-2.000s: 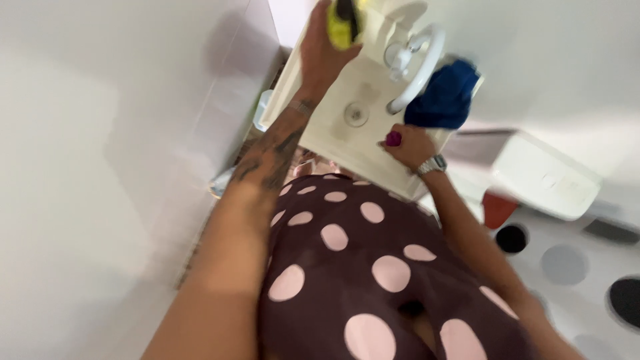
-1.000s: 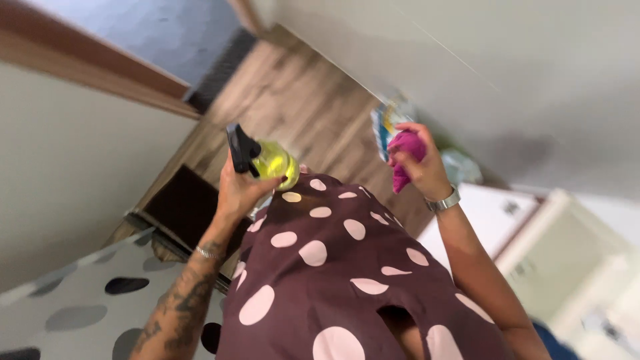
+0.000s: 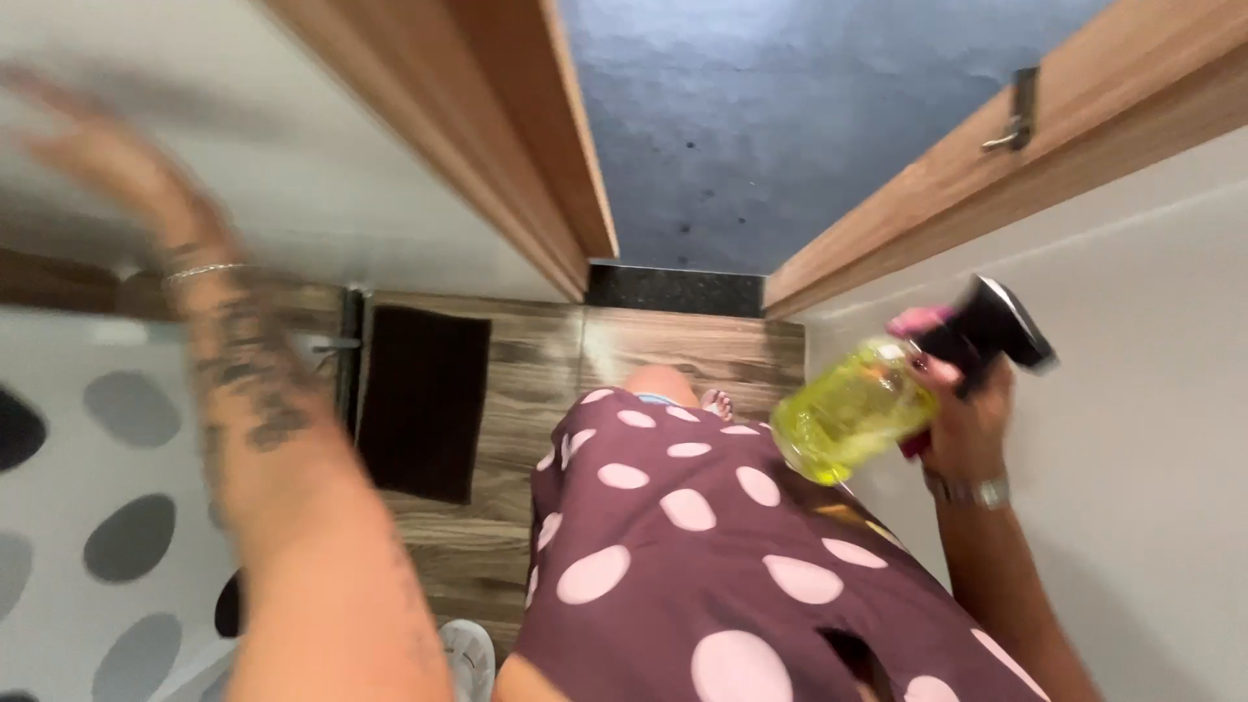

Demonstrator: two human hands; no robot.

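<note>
My right hand (image 3: 975, 409) grips a spray bottle of yellow-green liquid (image 3: 858, 409) by its neck, just below the black trigger head (image 3: 990, 327). The bottle is tilted, its base toward my dress. A bit of magenta cloth (image 3: 916, 444) shows under the same hand, mostly hidden by the bottle and fingers. My left hand (image 3: 88, 146), blurred, reaches out at the upper left against the pale wall, its fingers apart and nothing seen in them. A thin bracelet is on that wrist.
Ahead is a doorway with a wooden frame (image 3: 565, 146), a dark stone threshold (image 3: 673, 291) and a grey-blue floor beyond. A metal latch (image 3: 1019, 112) is on the right wood. A dark mat (image 3: 424, 405) lies on wood-look tiles, beside a spotted curtain (image 3: 127, 536) at left.
The spray bottle has passed from my left hand to my right, which held the magenta cloth. My left hand has moved out to the left. The view has turned from the sink to the doorway.
</note>
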